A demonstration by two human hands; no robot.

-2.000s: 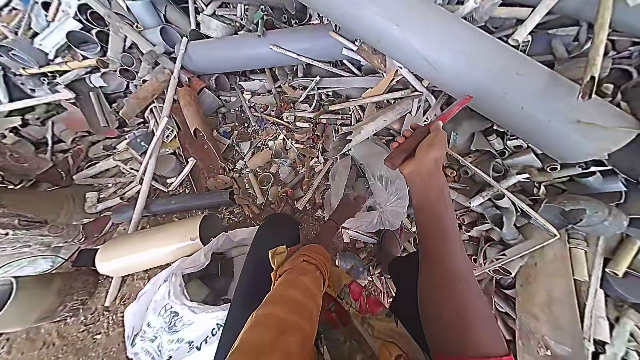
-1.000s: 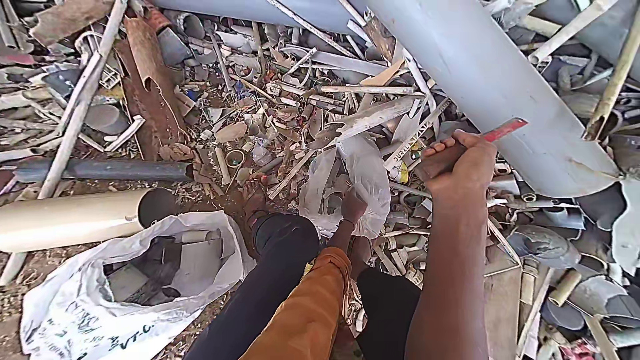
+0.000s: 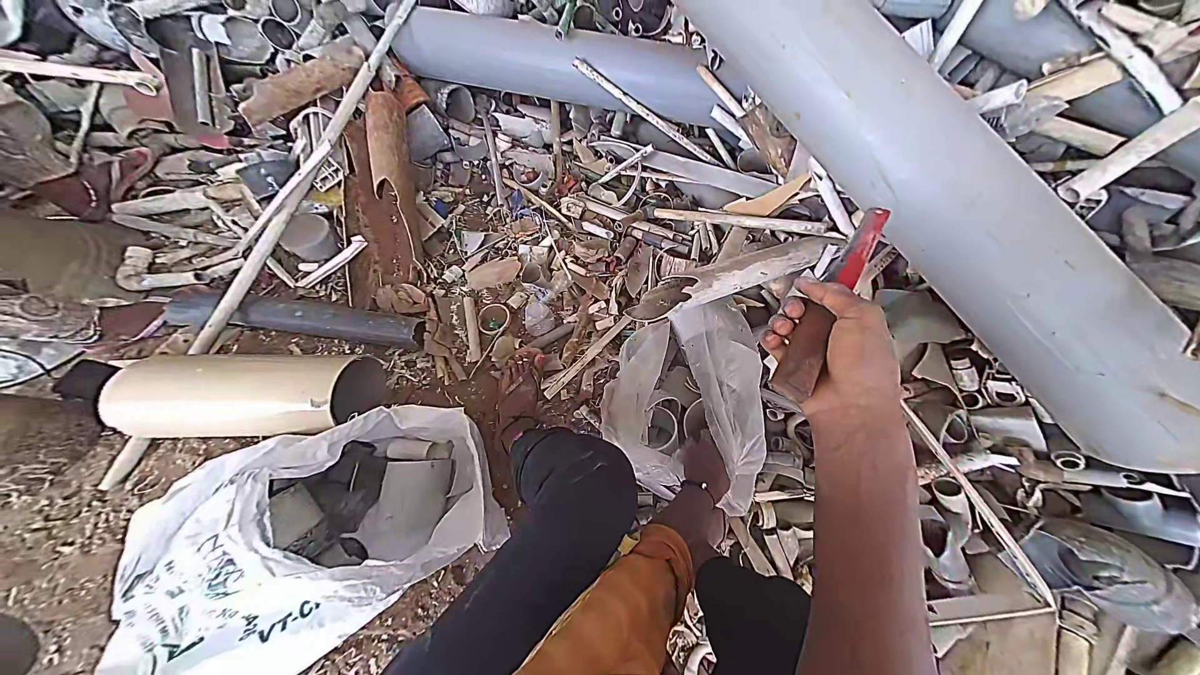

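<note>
My right hand (image 3: 839, 347) is closed around a dark brown piece (image 3: 806, 356), and a flat red piece (image 3: 861, 248) sticks up past the fingers; whether the two are one tool I cannot tell. My left hand (image 3: 705, 467) reaches to the near side of a translucent plastic bag (image 3: 731, 375) that stands between my feet with pipe pieces in it. The left fingers are partly hidden by the bag, so their grip is unclear. At the lower left lies an open white woven sack (image 3: 216, 553) holding grey pipe offcuts (image 3: 403, 506).
A large grey pipe (image 3: 937, 216) slants across the upper right; another grey pipe (image 3: 562, 66) lies behind. A cream pipe (image 3: 225, 394) and a long thin pole (image 3: 281, 216) are at the left. Broken plastic pipe scraps (image 3: 525, 253) cover the ground around my bare foot (image 3: 518, 389).
The red piece in my right hand now points more upward than a second ago. My left hand stays at the plastic bag. The view has shifted.
</note>
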